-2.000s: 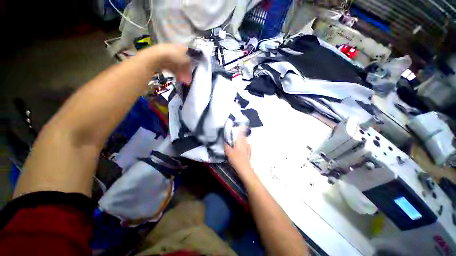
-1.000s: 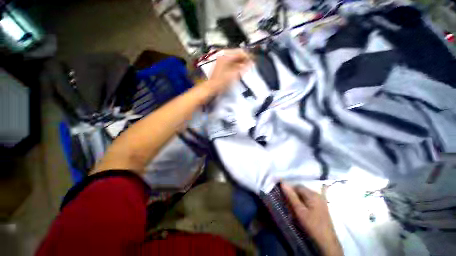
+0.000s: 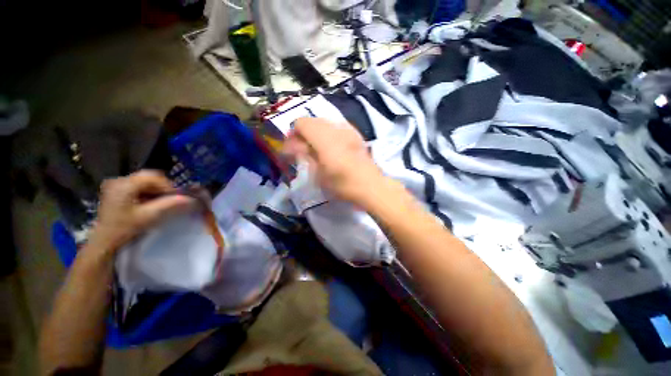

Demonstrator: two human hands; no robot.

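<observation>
My left hand (image 3: pixel 140 209) is at the left, closed on the upper edge of a light-grey cloth piece (image 3: pixel 176 253) with a dark brownish rim, over the blue crate. My right hand (image 3: pixel 331 158) is blurred, above the front table edge; a pale cloth piece (image 3: pixel 349 233) hangs just below it over the edge. Its fingertips are blurred, so I cannot tell if it grips that piece. The black and light-grey garment (image 3: pixel 471 139) lies heaped on the table beyond my right hand.
The sewing machine head (image 3: pixel 611 235) stands at the right with its control panel (image 3: pixel 651 323). Blue crates (image 3: pixel 213 143) are below the table at the left. Another pale piece (image 3: pixel 246 268) hangs between my hands. Pale fabric (image 3: pixel 287 37) is piled behind.
My left hand has moved down and left from the table to the crate and taken a pale piece. My right hand has moved up and left. The large garment now lies free of my left hand.
</observation>
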